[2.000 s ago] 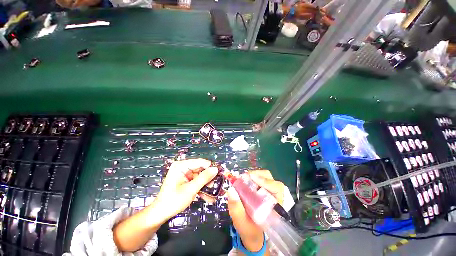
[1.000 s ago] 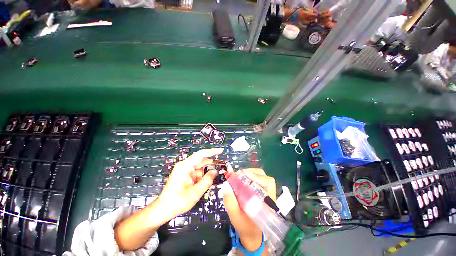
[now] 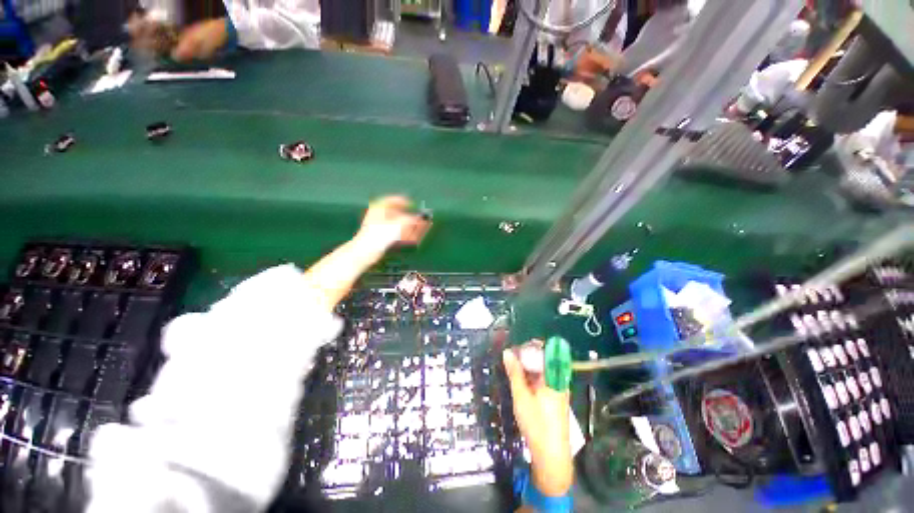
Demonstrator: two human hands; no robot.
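Note:
My left hand [image 3: 394, 222] is stretched forward over the green belt [image 3: 231, 190], blurred. A small dark unit [image 3: 426, 214] shows at its fingertips; it appears pinched there, but its details are blurred. My right hand [image 3: 541, 411] is at the right of the clear tray, closed around the glue syringe. The syringe's green end cap [image 3: 558, 364] shows, with a pale hose running right; most of the barrel is hidden. The clear tray [image 3: 406, 401] holds scattered shiny parts, with two metallic pieces [image 3: 419, 291] near its back edge.
A black tray [image 3: 90, 341] with housings is at left. A metal post [image 3: 641, 150] slants across the belt. At right are a blue bin [image 3: 681, 306], a round fan [image 3: 727, 416], a clear jar [image 3: 641, 471] and black trays [image 3: 852, 401] with pale parts. Small units [image 3: 298, 151] lie on the belt.
My left hand has moved from beside the syringe tip forward over the belt. My right hand has shifted right, and the syringe's green cap has swung up from the lower edge.

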